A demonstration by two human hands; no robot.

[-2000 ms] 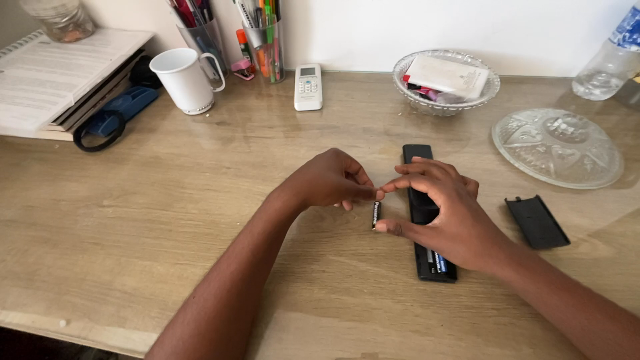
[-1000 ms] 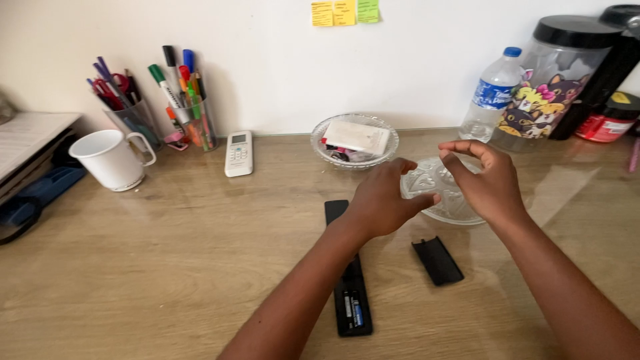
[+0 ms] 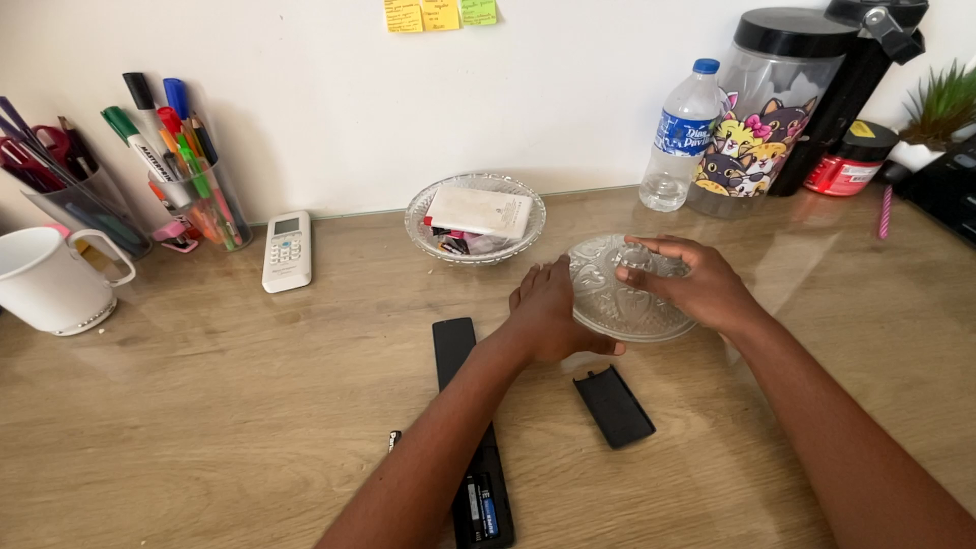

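Note:
My right hand (image 3: 686,282) has its thumb and fingers around the knob of a patterned clear glass lid (image 3: 610,305). At the lid's left rim rests my left hand (image 3: 553,316), thumb stretched along the near edge. Under my left forearm lies a black remote control (image 3: 454,343), back up, its battery bay uncovered with batteries (image 3: 482,507) inside. A loose battery (image 3: 394,439), partly hidden by the forearm, lies left of it. The black battery cover (image 3: 614,406) is on the table just in front of the lid. Behind stands a glass bowl (image 3: 476,255) holding a white box-like item (image 3: 480,212) and small things.
A white remote (image 3: 288,252), pen holders (image 3: 206,206) and a white mug (image 3: 53,282) stand at the left. Along the back right are a plastic water bottle (image 3: 679,145), a cat-print jar (image 3: 755,130), a red jar (image 3: 850,160) and a potted plant (image 3: 934,114).
Both hands have left the small battery beside the black remote and are now at the glass lid. My right hand has come onto its knob. The view has shifted.

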